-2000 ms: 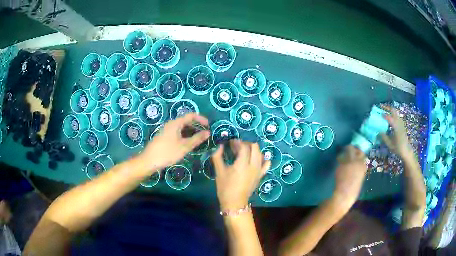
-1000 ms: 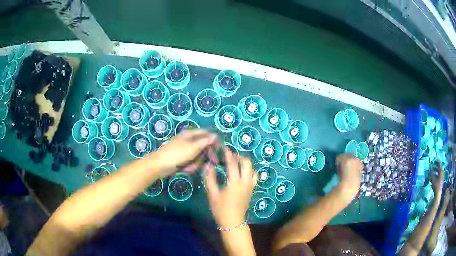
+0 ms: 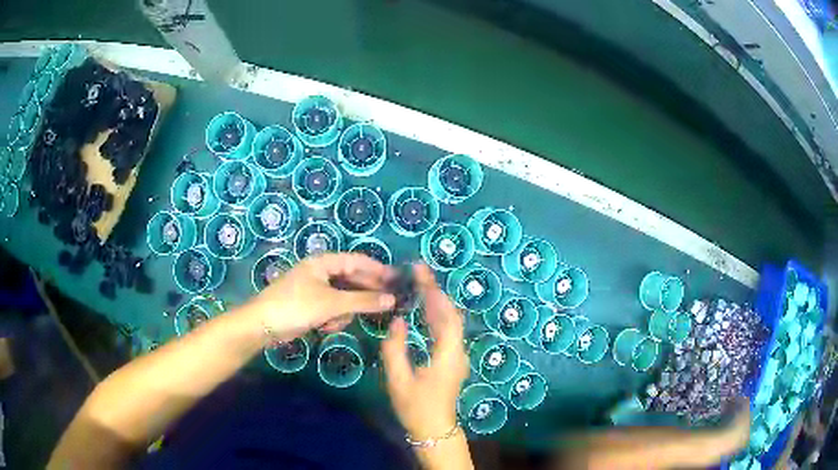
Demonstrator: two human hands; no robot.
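Teal cup-shaped housings [image 3: 359, 212] stand on the green bench around my hands, some with dark centres, some with pale centres. My left hand [image 3: 322, 294] and my right hand [image 3: 427, 353] meet above the cups at the middle. Small black inserts [image 3: 404, 286] show between my fingertips, blurred. My left hand grips them. The right fingertips touch the same dark pieces, but whether they hold one is unclear. Some cups under my hands are partly hidden.
A heap of black inserts [image 3: 73, 138] lies on a tan board at the far left. Silver motors [image 3: 712, 353] are piled beside a blue bin [image 3: 770, 321] of teal housings. A white rail [image 3: 515, 170] runs behind. A neighbour's blurred arm [image 3: 643, 447] reaches across at the lower right.
The view has shifted and tilted. My hands remain together over the cups, fingers moved slightly around the black pieces. At the right, several teal cups now stand by the motors and the neighbour's arm has moved lower.
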